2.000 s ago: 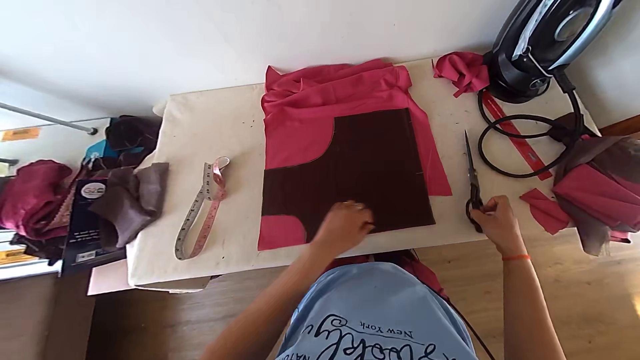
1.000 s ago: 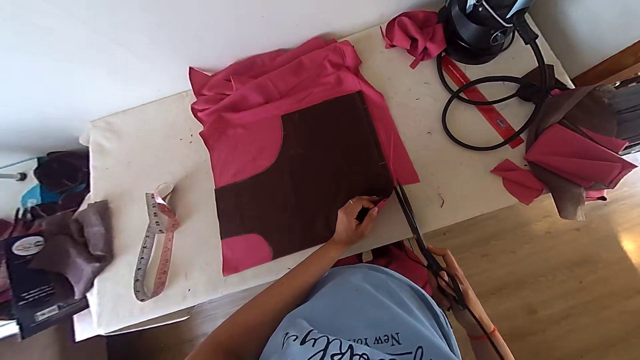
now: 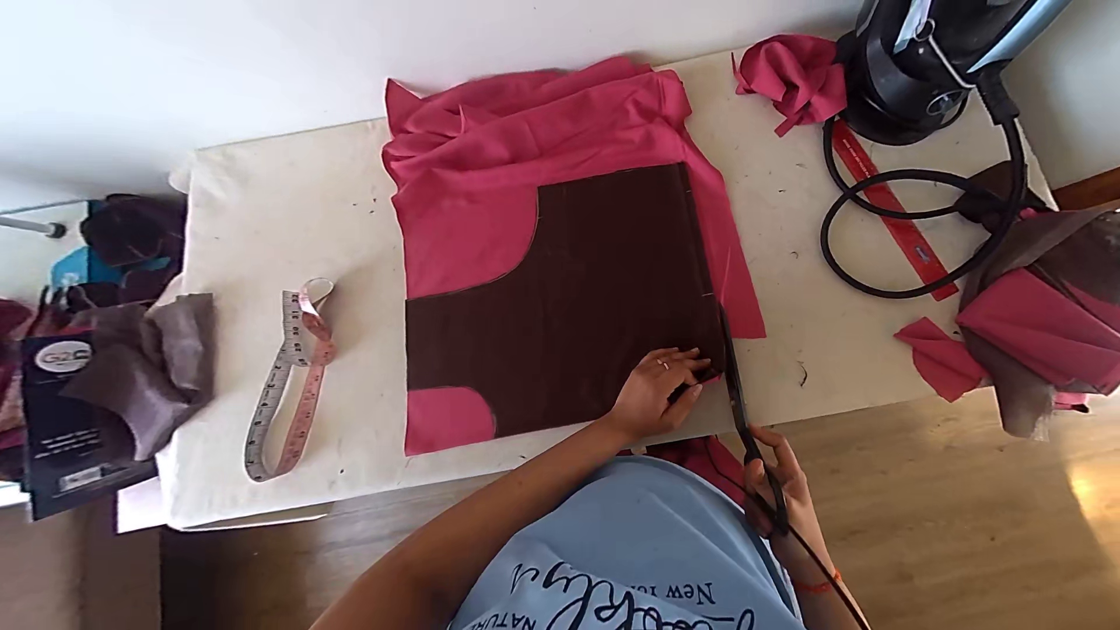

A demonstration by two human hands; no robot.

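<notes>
A dark brown cut fabric piece [image 3: 604, 280] lies flat on a larger pink fabric [image 3: 525, 131], which bunches up toward the wall. My left hand [image 3: 658, 394] pinches the brown piece's lower right corner, its fingertips curled at the edge. In my right hand [image 3: 783, 490] are black-handled fabric scissors [image 3: 738, 385], their blades pointing away from me along the brown piece's right edge. The blade tips reach the fabric edge; how far apart the blades are is hard to tell. Pink fabric shows in the brown piece's two curved cutouts.
A looped tape measure [image 3: 284, 367] lies on the cloth-covered table [image 3: 262, 201]. At the right are a red ruler [image 3: 892, 210], a black cord [image 3: 827, 236], a black appliance [image 3: 906, 79] and fabric scraps [image 3: 1041, 324]. More grey fabric [image 3: 157, 367] hangs at the left edge.
My right hand has lifted the scissors from the table and brought them left to the brown fabric's edge. My left hand has moved right, to the lower right corner.
</notes>
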